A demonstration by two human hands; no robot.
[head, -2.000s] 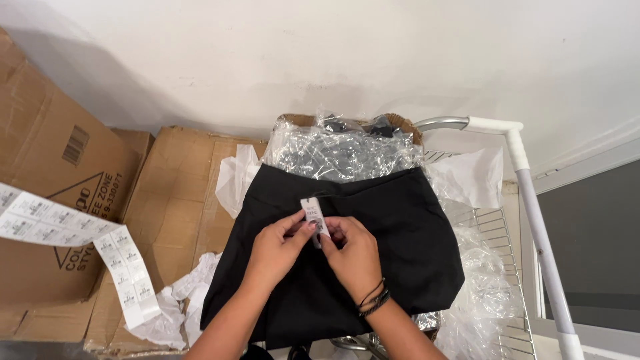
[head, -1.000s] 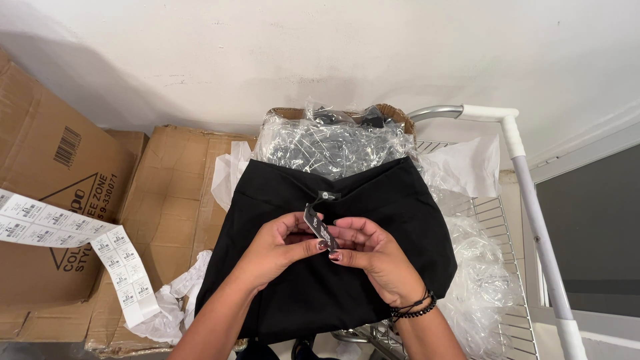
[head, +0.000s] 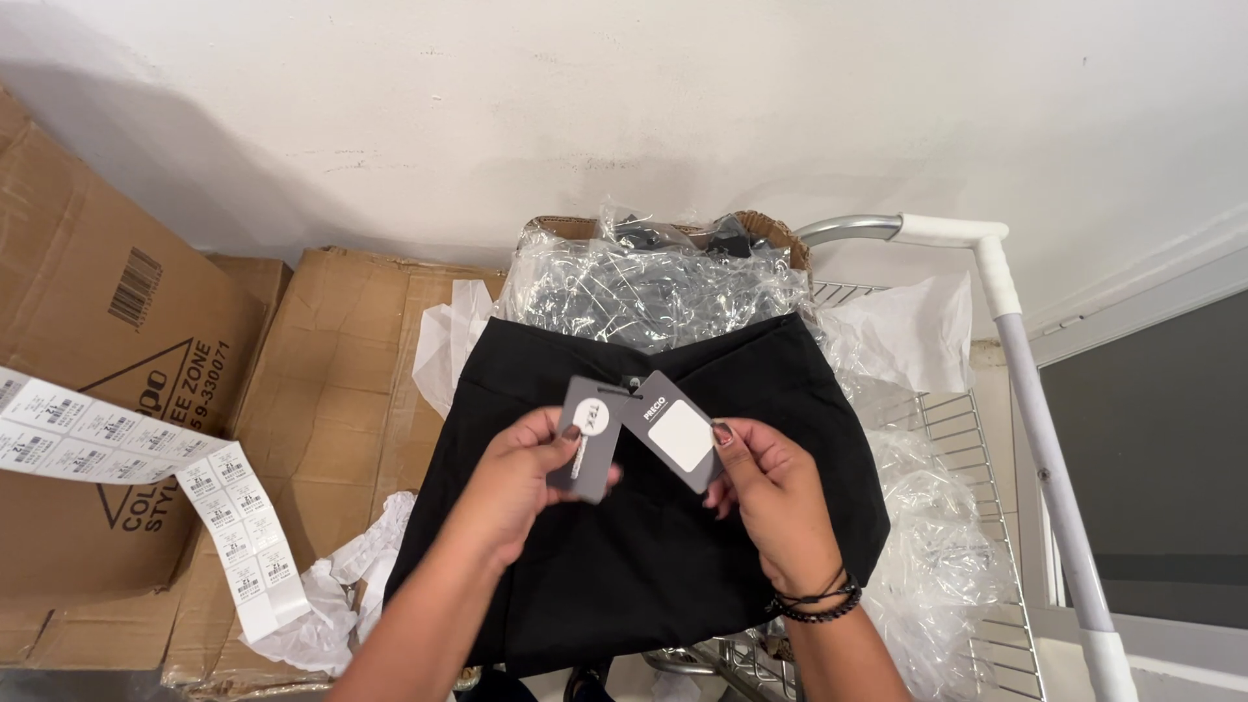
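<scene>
A black garment with a waistband (head: 624,565) lies spread over clear plastic-wrapped goods. Two dark grey hang tags are fanned apart above its waist, joined near their top ends. My left hand (head: 531,473) pinches the left tag (head: 589,439), which bears a white round mark. Between the thumb and fingers of my right hand (head: 775,487) is the lower edge of the right tag (head: 675,429), which has a blank white panel. A small dark neck-style label shows at the waistband behind the tags. Black bracelets circle my right wrist.
Cardboard boxes (head: 331,361) stand at left, with a strip of printed stickers (head: 234,536) hanging over them. Behind the garment is an open carton of plastic bags (head: 653,283). At right are a wire cart with a tubular handle (head: 1033,439), loose plastic (head: 926,565) and white paper (head: 907,317).
The tags, held close together between both hands before, are now spread apart, one in each hand. The right tag's white panel has come into view.
</scene>
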